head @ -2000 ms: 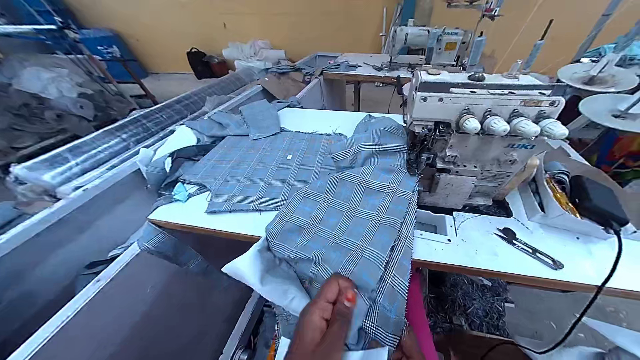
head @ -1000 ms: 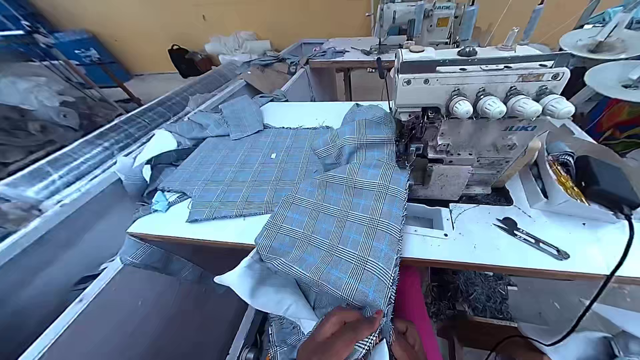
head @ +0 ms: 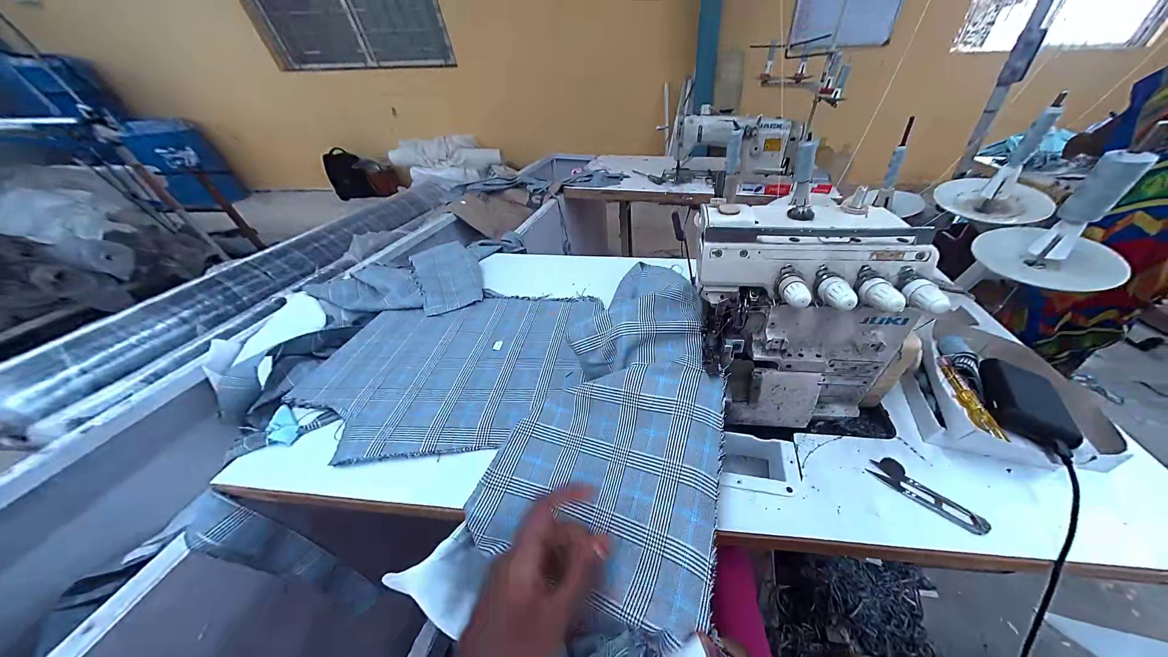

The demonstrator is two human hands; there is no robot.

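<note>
A grey-blue checked fabric piece (head: 630, 456) runs from the needle area of the Juki overlock sewing machine (head: 821, 319) over the table's front edge. My left hand (head: 543, 575), blurred, is over its lower left part, fingers apart, with nothing seen between them. My right hand (head: 716, 646) is mostly cut off at the bottom edge, by the fabric's lower right corner; its grip is hidden. White cloth (head: 443, 584) shows under the fabric at the left. Another checked piece (head: 447, 374) lies flat on the white table (head: 876, 511), left of the machine.
Thread snips (head: 931, 497) lie on the table right of the machine. Beside them stands an open box (head: 1004, 438) with a black corded device (head: 1031, 401). Thread cones on stands rise behind. Fabric scraps (head: 853, 602) lie below. A person in patterned clothing (head: 1113, 237) is at the far right.
My left hand was at the fabric's lower edge with its fingers on the cloth; it has come away with its fingers apart. The view has tilted up.
</note>
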